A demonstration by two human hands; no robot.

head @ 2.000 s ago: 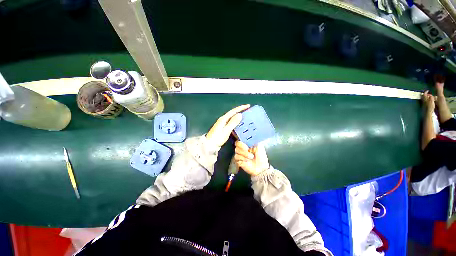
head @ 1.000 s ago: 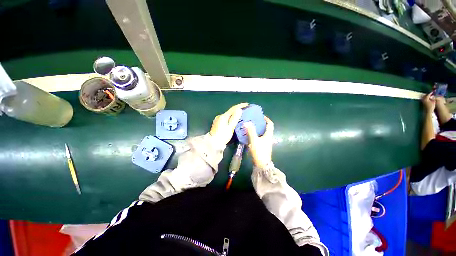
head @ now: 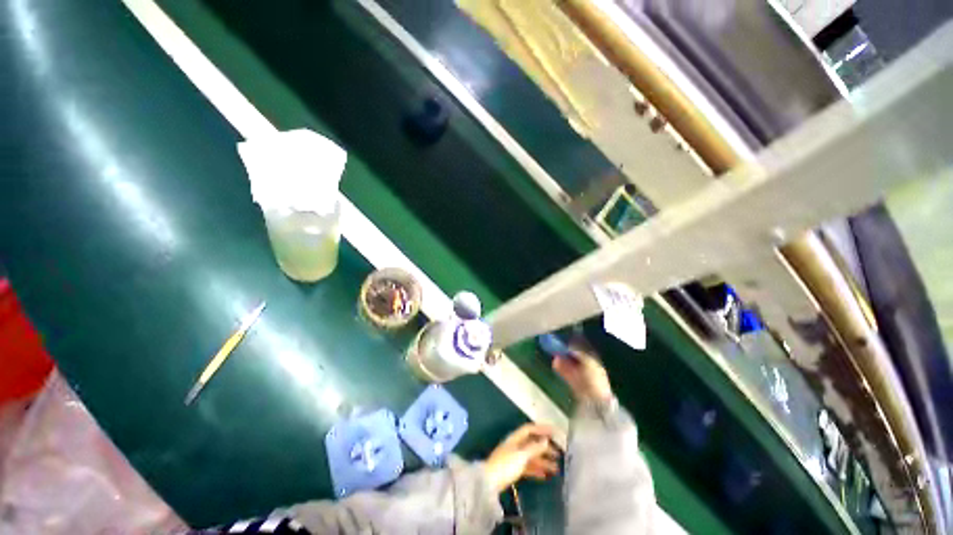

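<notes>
My right hand (head: 583, 378) reaches over the rail above the dark belt. It holds a blue adaptor (head: 554, 343), mostly hidden beyond the fingers. My left hand (head: 523, 457) is low at the near side of the rail with its fingers curled; whether it holds anything is unclear. Two blue-grey adaptors lie on the green bench left of my left hand, round bosses up: one (head: 435, 423) is nearer the bottle, the other (head: 364, 449) lies to its left. The silver tool is not clearly visible.
A silver-capped bottle (head: 451, 347) and a brown tin of small bits (head: 391, 299) stand by the rail (head: 378, 246). A yellowish bottle (head: 305, 246) has white cloth (head: 293, 172) over it. A yellow stick (head: 224, 353) lies left. A pale post (head: 669, 246) slants across right.
The view has swung left and tilted. My right hand has moved from the bench to over the belt with an adaptor. My left hand has come off that adaptor and is by the rail.
</notes>
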